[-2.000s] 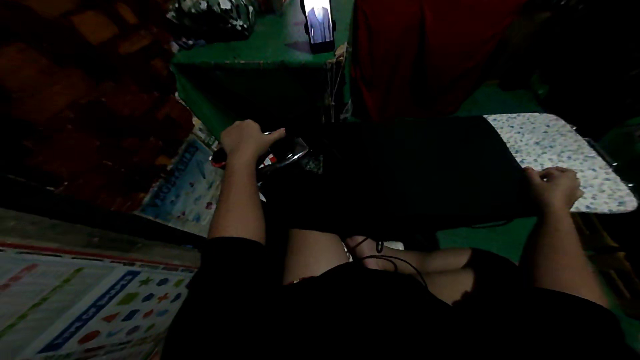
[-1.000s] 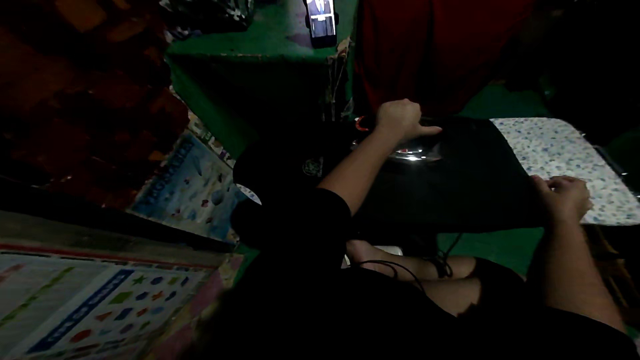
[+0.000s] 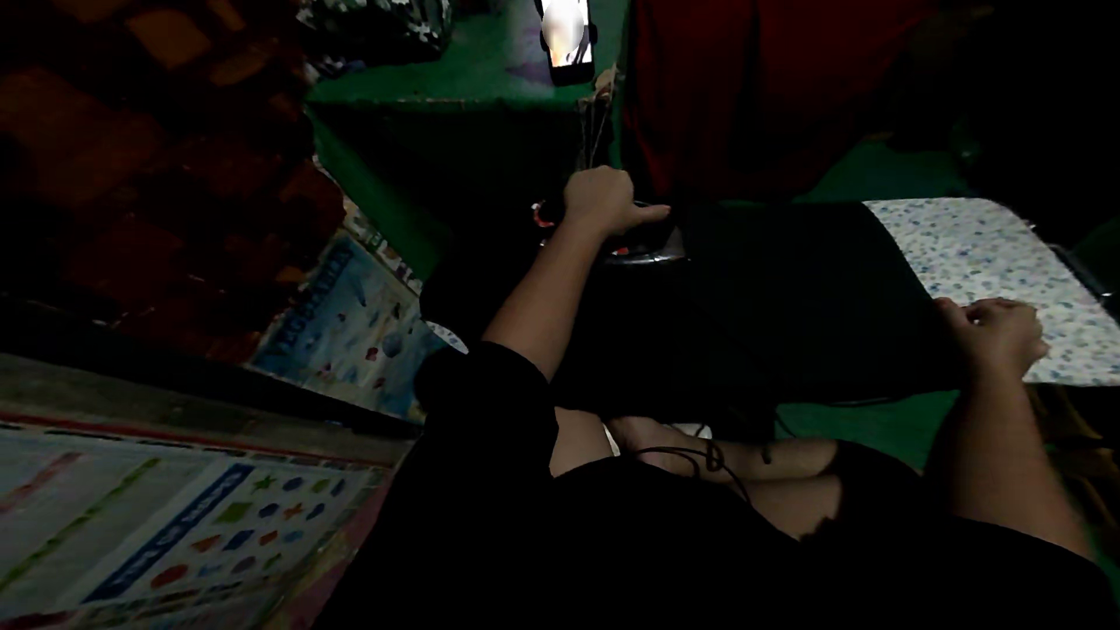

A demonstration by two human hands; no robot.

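Note:
Black cloth (image 3: 787, 297) lies over a padded ironing board (image 3: 971, 236) with a pale floral cover. My left hand (image 3: 608, 201) grips the handle of a clothes iron (image 3: 652, 254), which rests on the dark cloth toward its left part; the hand and the dim light hide much of the iron. At the cloth's right edge, my right hand (image 3: 997, 332) pinches the fabric where the floral cover begins. A black garment hides both upper arms.
Beyond the board, a lit phone (image 3: 567, 44) stands on a green table (image 3: 420, 87) beside a dark patterned bag (image 3: 376, 31). Red cloth (image 3: 744, 96) hangs behind. Printed posters (image 3: 350, 324) are at the left. A thin dark cord (image 3: 691, 452) runs over my legs.
From the left end of the board, my left hand moved right with the iron, then came partway back left. My right hand has stayed at the cloth's edge.

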